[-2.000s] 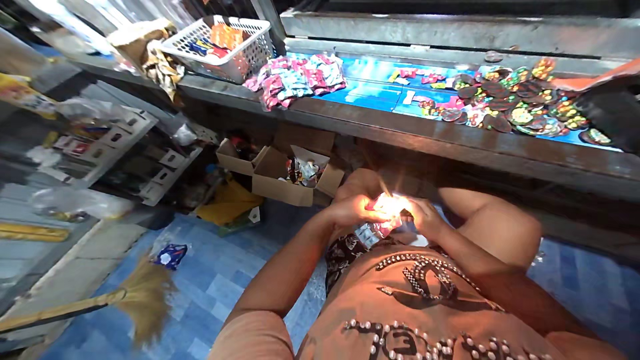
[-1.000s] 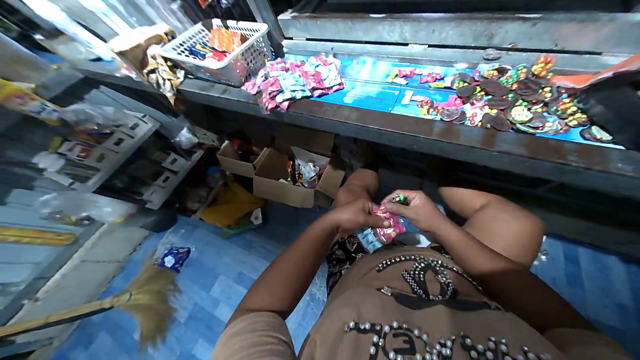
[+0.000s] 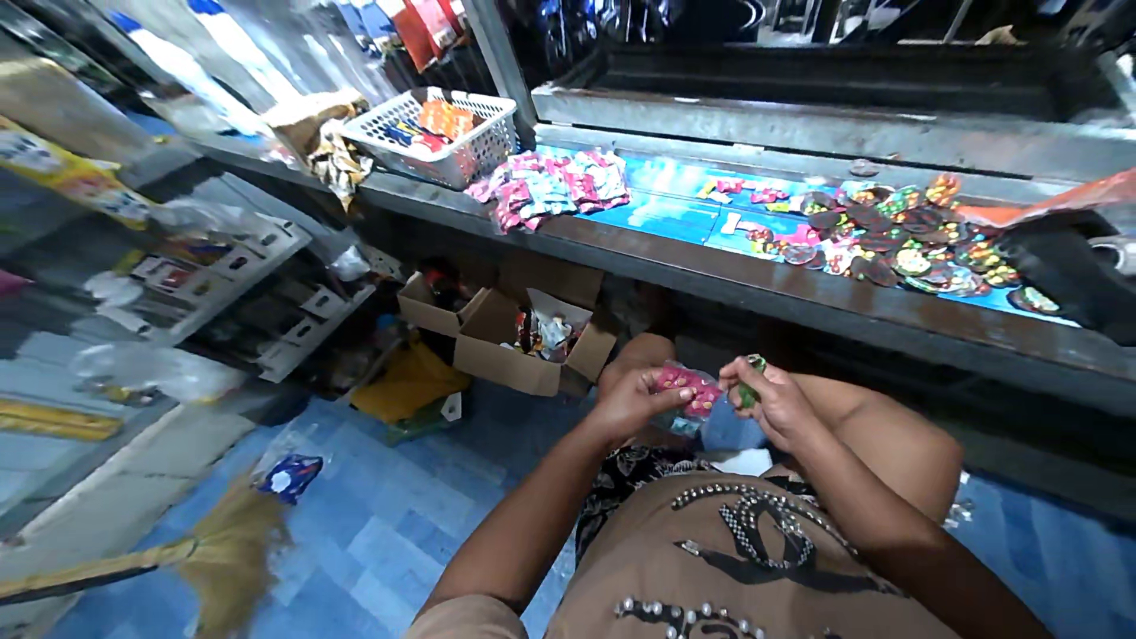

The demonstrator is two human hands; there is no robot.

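Note:
My left hand (image 3: 641, 404) grips a clear plastic packet of pink items (image 3: 690, 390) above my lap. Close to its right, my right hand (image 3: 770, 399) is closed around a small green object (image 3: 751, 383), perhaps a lighter; the fingers partly cover it. Beneath the hands, blue and white material (image 3: 732, 430) lies on my lap. On the counter ahead, a pile of pink and light-blue packets (image 3: 555, 186) sits left of a heap of dark round pieces and shiny colourful packets (image 3: 887, 232).
A white plastic basket (image 3: 484, 146) with orange and blue packets stands on the wooden counter (image 3: 710, 271). Open cardboard boxes (image 3: 506, 364) sit under it. At left are a shelf rack (image 3: 240, 280) and a straw broom (image 3: 232, 550) on the blue floor.
A bright flame or light between my hands two seconds ago is gone. Since one second ago, my right hand has moved slightly apart from the packet.

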